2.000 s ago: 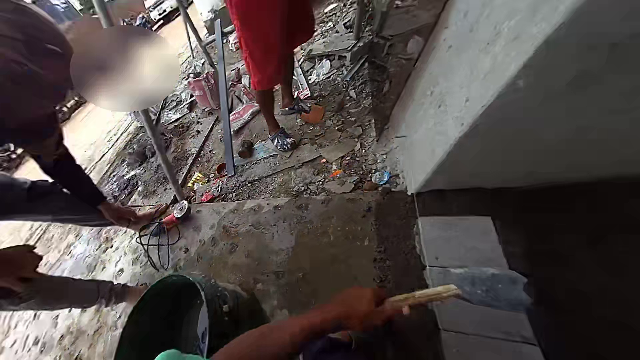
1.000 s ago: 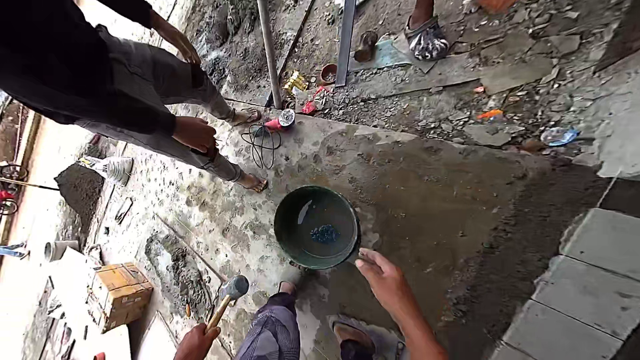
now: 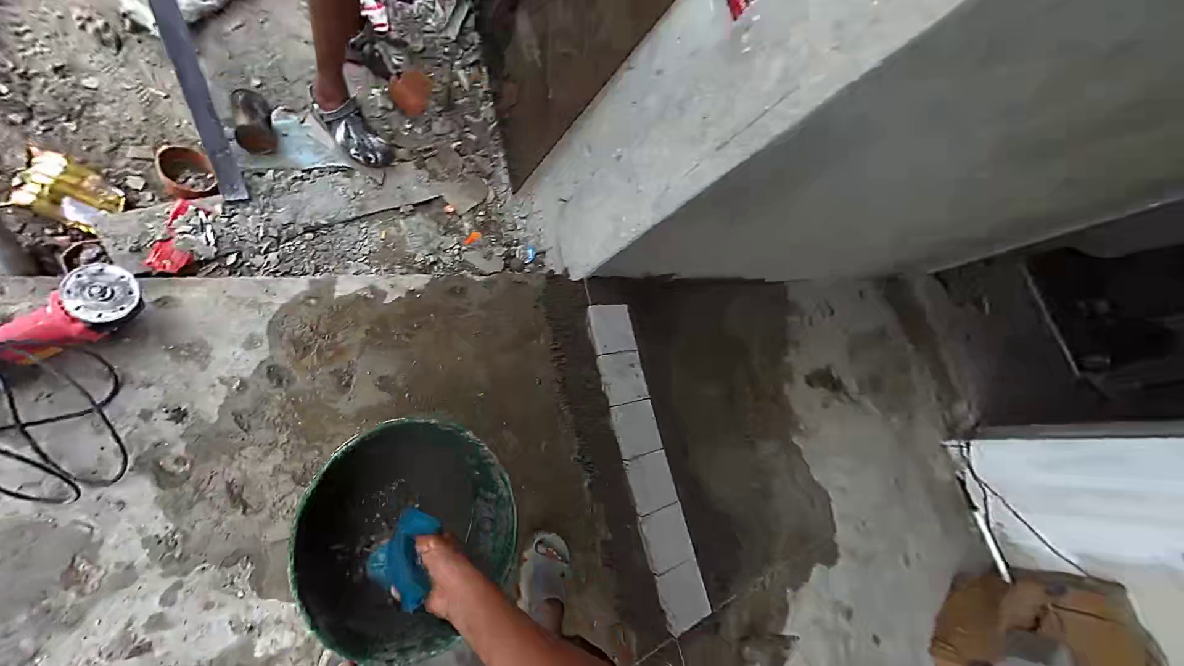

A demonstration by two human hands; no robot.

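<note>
My right hand (image 3: 442, 572) grips a blue cloth or sponge (image 3: 407, 560) inside the round green bucket (image 3: 502, 509), over grayish water. My left hand does not show; only a small bit of skin touches the bucket's bottom edge, too little to identify. To the right of the bucket, a row of pale square tiles (image 3: 645, 427) lies in a strip of dark wet mortar (image 3: 578, 407) on the concrete floor. The mallet or hammer and the trowel seen earlier are out of view.
A red angle grinder (image 3: 55, 319) with a looped black cord lies at the left. A person's foot in a clog (image 3: 351, 132) stands on rubble beyond the slab edge. A concrete wall (image 3: 638, 166) rises above the tiles; a cardboard piece (image 3: 1036, 620) lies bottom right.
My right hand, empty beside the bucket a second ago, is now inside it holding the blue cloth or sponge. My left hand with the mallet has left view. The view has swung strongly right.
</note>
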